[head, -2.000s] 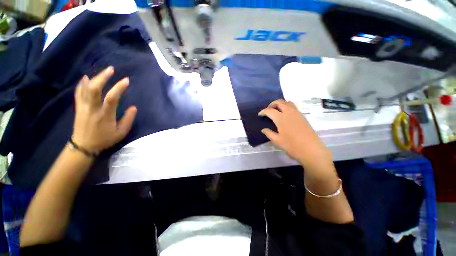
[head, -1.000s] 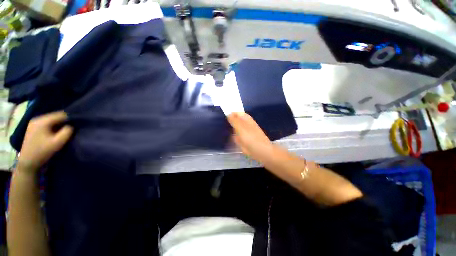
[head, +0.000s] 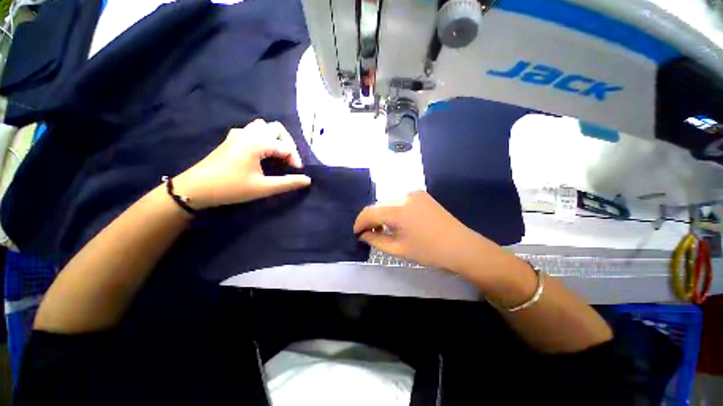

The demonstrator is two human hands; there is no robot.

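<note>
The navy garment body (head: pixel 190 95) spreads over the table left of the needle and hangs over the front edge. My left hand (head: pixel 250 168) pinches its cloth near a fold, left of the presser foot. My right hand (head: pixel 408 230) pinches the cloth's right edge, in front of the presser foot. The navy cut piece (head: pixel 473 170) lies flat right of the needle, partly under the machine arm. The white sewing machine (head: pixel 547 71) stands above, its lamp lighting the needle area (head: pixel 365 103). No cloth shows under the foot.
Thread snips (head: pixel 604 204) lie right of a small white tag (head: pixel 566 203). Yellow and red loop handles (head: pixel 691 266) are at the far right. A printed scale (head: pixel 571 266) runs along the front edge. Folded navy pieces (head: pixel 51 59) lie at the far left. Blue baskets (head: pixel 674 317) stand below both sides.
My left hand has moved right along the cloth, towards the needle. My right hand, earlier on the cut piece, now holds the garment edge. The view has moved closer to the needle.
</note>
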